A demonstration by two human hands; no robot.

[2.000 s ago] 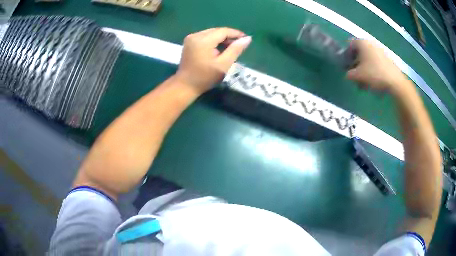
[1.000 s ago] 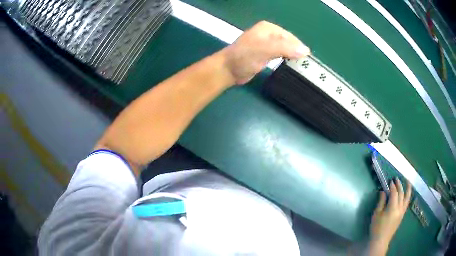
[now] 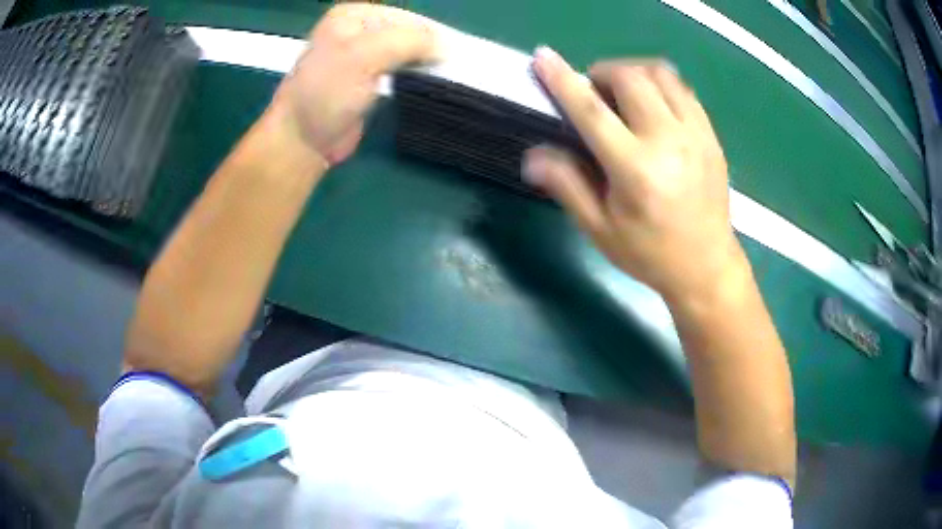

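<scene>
A plate stack [image 3: 470, 126] with dark layered edges and a pale, blurred top plate stands in front of me on the green bench. My left hand [image 3: 356, 78] grips its left end, fingers over the top. My right hand [image 3: 646, 155] is at its right end, index finger on the top edge and thumb against the near side. The right end of the stack is hidden behind this hand. The pattern of the top plate cannot be made out.
A large finished stack [image 3: 77, 109] of ridged plates stands at the left bench edge. A short metal block [image 3: 850, 327] lies at the right. A metal clamp or fixture [image 3: 909, 274] and a thin pointed tool [image 3: 876, 225] are at the far right.
My right hand has moved from the right bench area up to the stack's right end. The visible clusters of dots on top are now blurred or covered. My left hand still holds the left end.
</scene>
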